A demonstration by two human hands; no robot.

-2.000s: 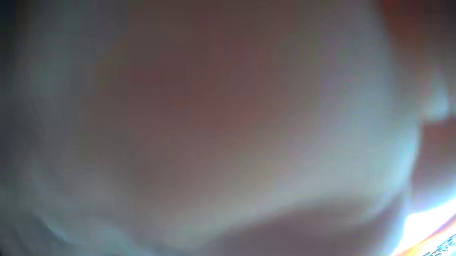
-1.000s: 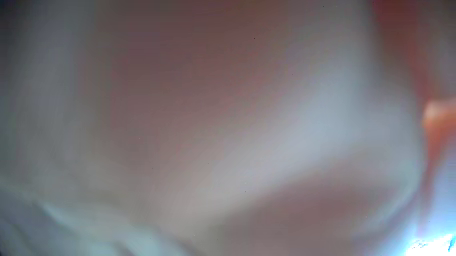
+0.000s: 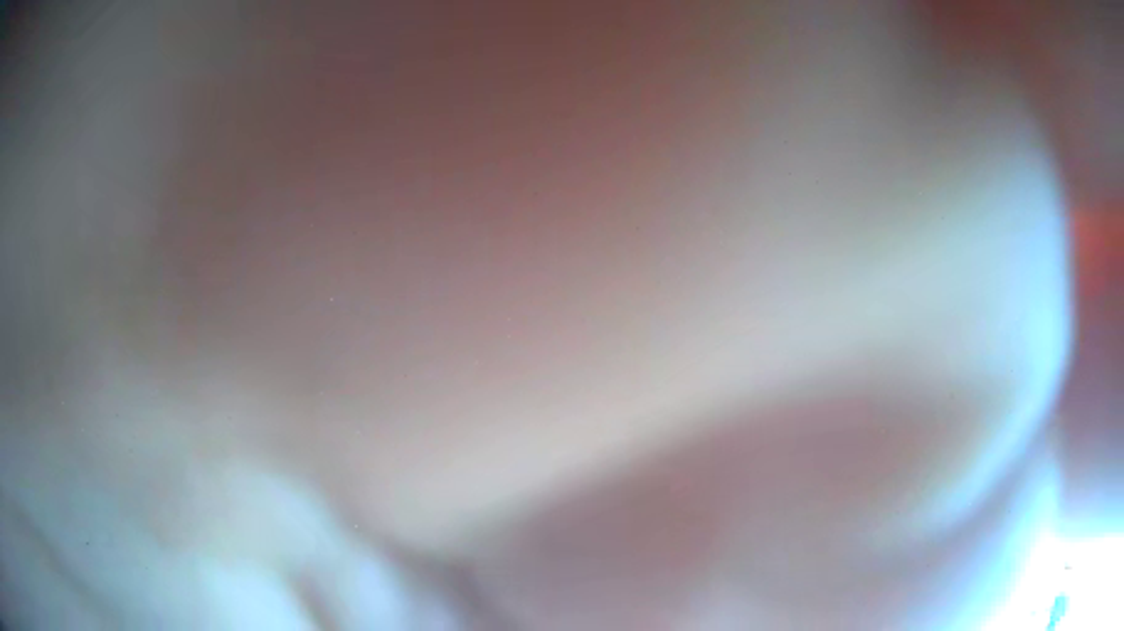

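Observation:
A large, blurred, pinkish-beige rounded shape (image 3: 530,271) fills nearly the whole view, very close to the lens. It may be part of a hand, but I cannot tell whether it is my left hand, my right hand or something else. Its right side curves down with a pale bluish edge. A darker pinkish band crosses its lower part, and pale folds lie at the lower left. No fingers can be made out. I see no held part, and everything behind the shape is hidden.
A glaring white area (image 3: 1091,586) with small dark bluish marks shows at the lower right corner. A blurred red-orange patch (image 3: 1101,247) lies at the right edge. I cannot tell what either is.
The large shape has shifted slightly and its right edge reaches a little further right. The orange thing at the right edge looks smaller and redder, and the orange strip at the lower right corner is gone.

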